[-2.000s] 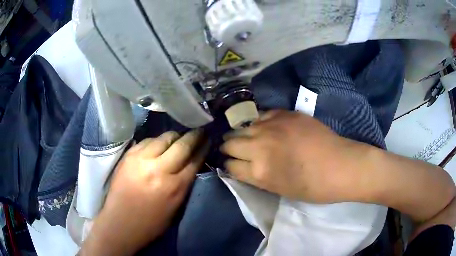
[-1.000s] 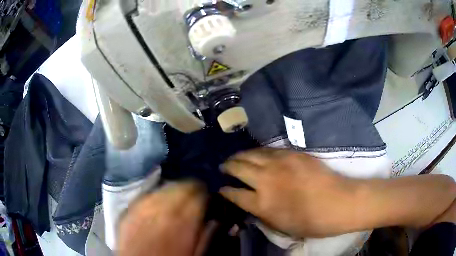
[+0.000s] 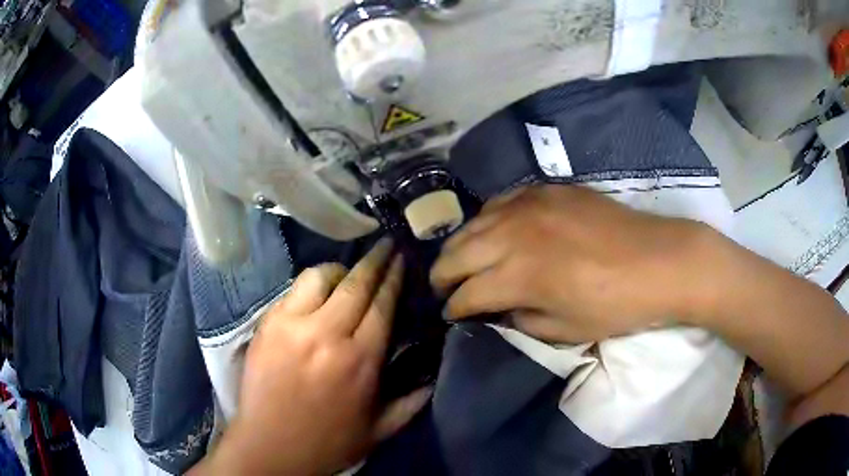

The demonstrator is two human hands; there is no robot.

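Grey trousers point(image 3: 503, 400) lie under and around the sewing machine head point(image 3: 521, 56). A dark facing piece point(image 3: 414, 316) lies between my hands just below the needle area. My left hand point(image 3: 321, 363) presses flat on the dark cloth, its fingertips close to the presser area. My right hand point(image 3: 568, 265) rests on the cloth to the right, its fingers bent at the dark piece's edge. White pocket cloth point(image 3: 652, 390) lies crumpled below my right hand. A small white label point(image 3: 548, 151) shows on the grey cloth. The needle and presser foot are hidden.
The cream wheel point(image 3: 434, 214) sits beside the needle area. A rounded white bar point(image 3: 216, 223) hangs at the machine's left end. Thread snips point(image 3: 815, 149) lie at the right. Dark cloth point(image 3: 70, 279) hangs over the white table point(image 3: 116, 116) at the left.
My left hand has moved up and flattened near the needle. My right hand and the labelled cloth have moved up from a second ago. The white pocket cloth now bunches below my right hand.
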